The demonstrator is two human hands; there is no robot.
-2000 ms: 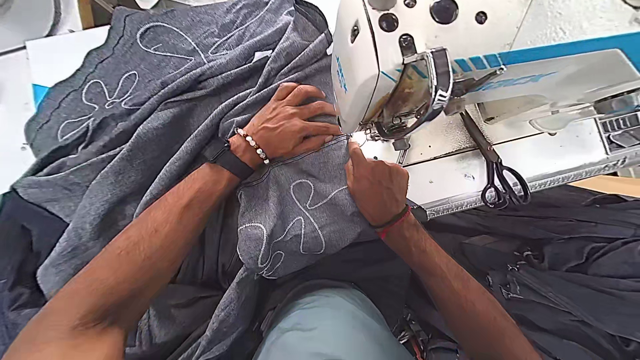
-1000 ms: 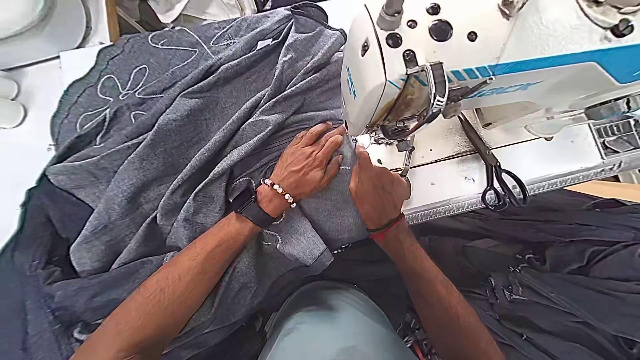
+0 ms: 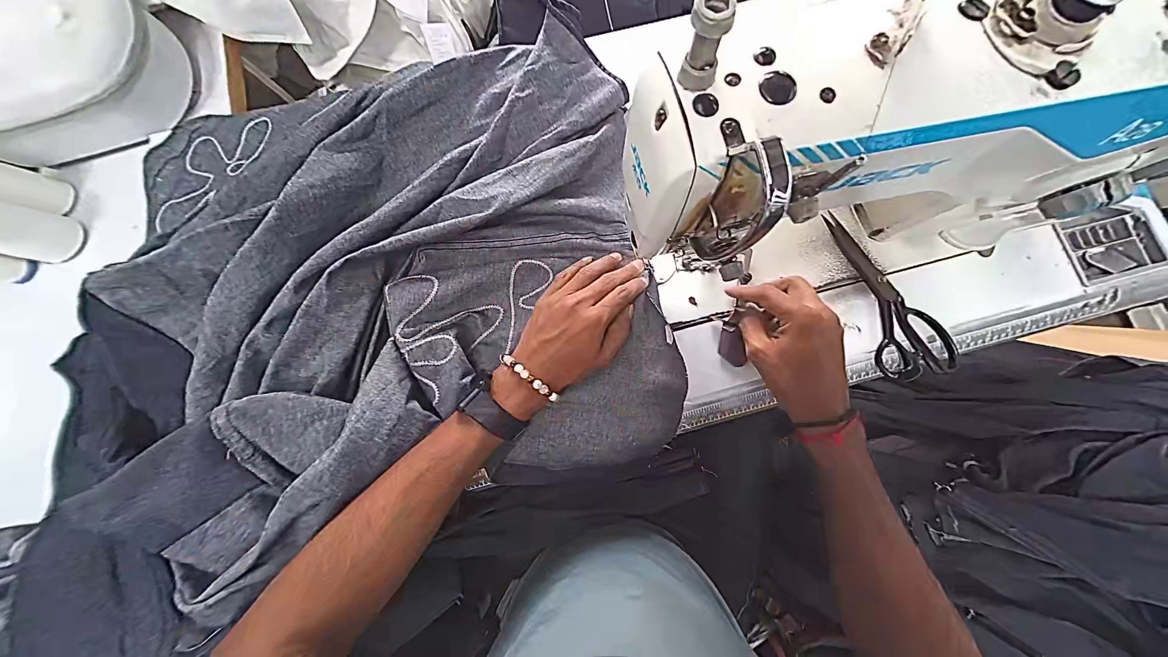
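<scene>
A grey fabric garment piece (image 3: 584,429) with white looped stitching lies left of the Jack sewing machine (image 3: 675,155). My left hand (image 3: 579,319) rests flat on it, fingertips at the fabric's edge beside the presser foot (image 3: 698,260). My right hand (image 3: 794,338) is off the fabric, over the machine bed. Its thumb and index finger touch or nearly touch a small dark attachment (image 3: 733,342) right of the needle area; whether they grip it cannot be told. The needle tip is hidden by the machine's guard and foot parts.
Black-handled scissors (image 3: 890,306) lie on the machine bed, right of my right hand. A ruler strip (image 3: 1004,338) runs along the table's front edge. Dark fabric (image 3: 1031,474) is heaped at the lower right. White thread cones (image 3: 36,214) stand at the far left.
My right hand has left the fabric and moved right to the small attachment. The fabric beside the needle lies flatter, with its looped stitching showing again. My left hand now lies flat.
</scene>
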